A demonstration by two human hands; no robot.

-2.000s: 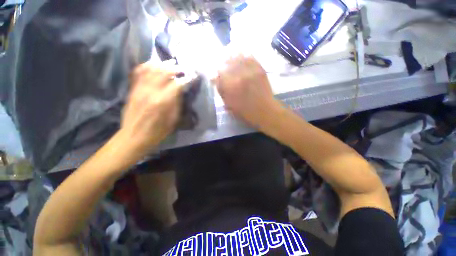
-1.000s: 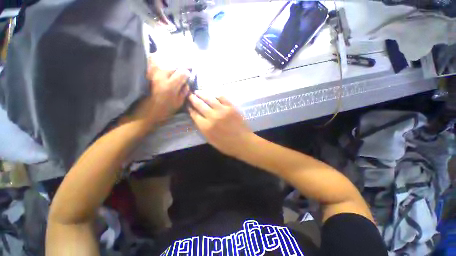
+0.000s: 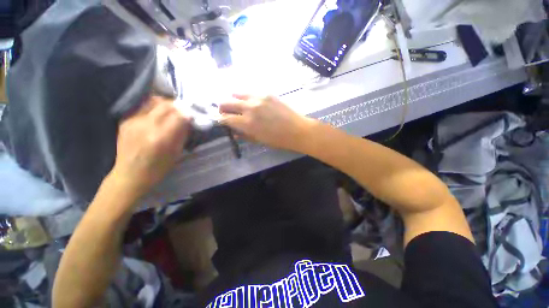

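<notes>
The dark grey garment piece (image 3: 78,90) lies bunched at the left of the white machine table. My left hand (image 3: 153,135) is closed on its edge near the bright spot. My right hand (image 3: 259,120) pinches cloth at the edge, right of my left hand. A small whitish bit of cloth (image 3: 203,115) shows between the hands. A short dark strip (image 3: 234,144) hangs below my right fingertips. The sewing machine head (image 3: 207,21) is above the hands, with a dark grey-blue cylinder (image 3: 220,50) beside the needle area. Glare hides the needle and presser foot.
A lit smartphone (image 3: 336,33) lies right of the machine head. Dark snips (image 3: 424,55) and a dark scrap (image 3: 471,45) are further right. A pale thread (image 3: 404,90) hangs over the table edge. Mixed grey cloth heaps (image 3: 511,198) sit below right. A ruler strip (image 3: 385,103) runs along the front edge.
My left hand has moved left and down, away from my right hand, which has risen slightly. The whitish bit now shows between them, and the dark strip hangs below my right fingers.
</notes>
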